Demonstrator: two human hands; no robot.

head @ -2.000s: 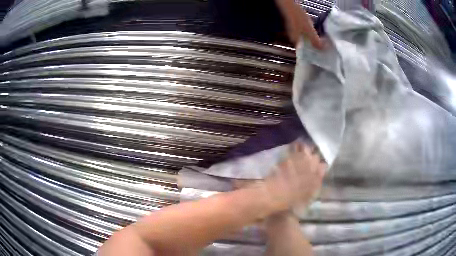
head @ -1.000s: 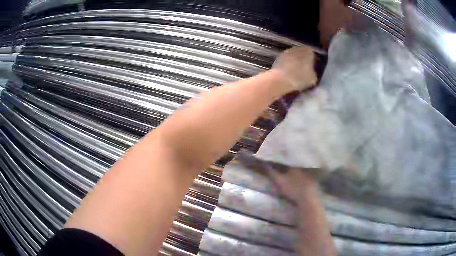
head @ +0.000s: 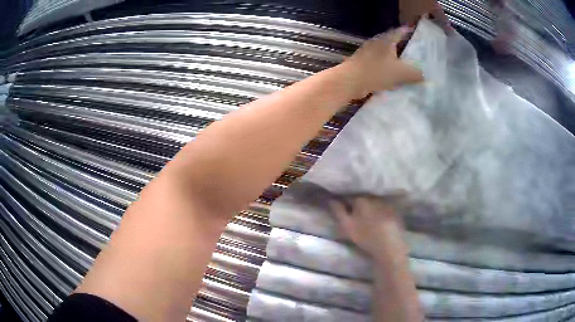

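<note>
A pale grey-white patterned curtain fabric (head: 454, 144) rises loosely to a peak at the upper right. Its lower part lies in long parallel pleats (head: 315, 251) on the ribbed metal table. My left hand (head: 391, 63) is at the fabric's upper left edge, thumb and fingers spread apart, the thumb over the cloth. My right hand (head: 369, 220) is blurred and lies on the topmost pleat, beside a dark fold line, fingers apart. Whether it pinches any cloth is not clear.
Shiny ribbed metal bars (head: 126, 94) run across the left side and beneath the fabric. Another person's hand (head: 425, 9) is at the fabric's top corner, with dark clothing (head: 328, 12) behind the table's far edge. More ribbed surface (head: 470, 19) shows at the upper right.
My left hand has moved from beside my right up to the fabric's far edge. The cloth's left part has opened out flatter over the dark gap. My right hand has come into view on the pleats.
</note>
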